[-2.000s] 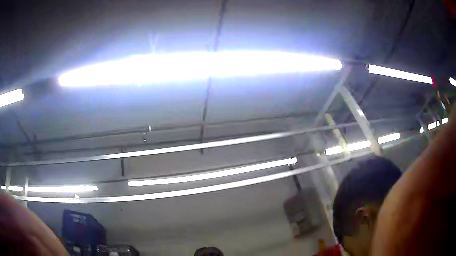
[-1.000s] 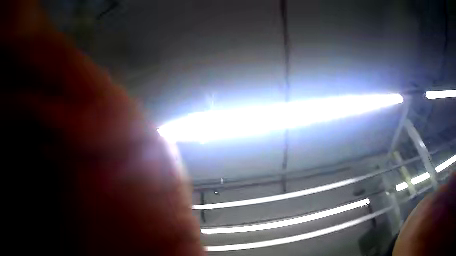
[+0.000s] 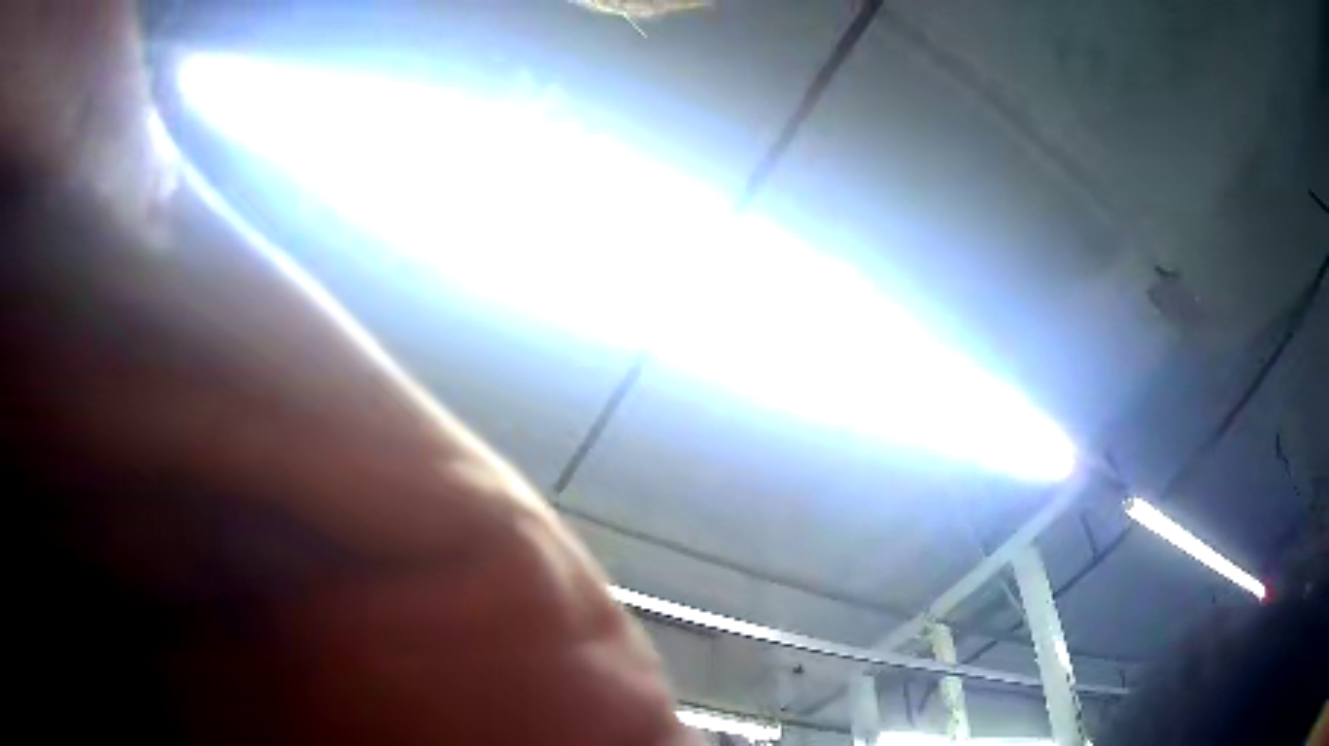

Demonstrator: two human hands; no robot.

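A large, blurred, skin-coloured shape, which looks like my left hand [image 3: 335, 525], is very close to the camera. It fills the left side and lower left of the view. Its fingers cannot be made out, and whether it holds anything is hidden. My right hand cannot be made out. No workpiece, bench or tool shows.
The camera faces the ceiling. A very bright tube light [image 3: 641, 277] runs slanting across the view. Smaller tube lights [image 3: 1195, 548] and pale beams [image 3: 1047, 641] are at the lower right. A dark, blurred shape [image 3: 1239, 670] is in the lower right corner.
The view has tilted, so the bright light now slopes down to the right. The blurred skin shape at left now reaches further along the bottom. The skin shape at lower right is gone.
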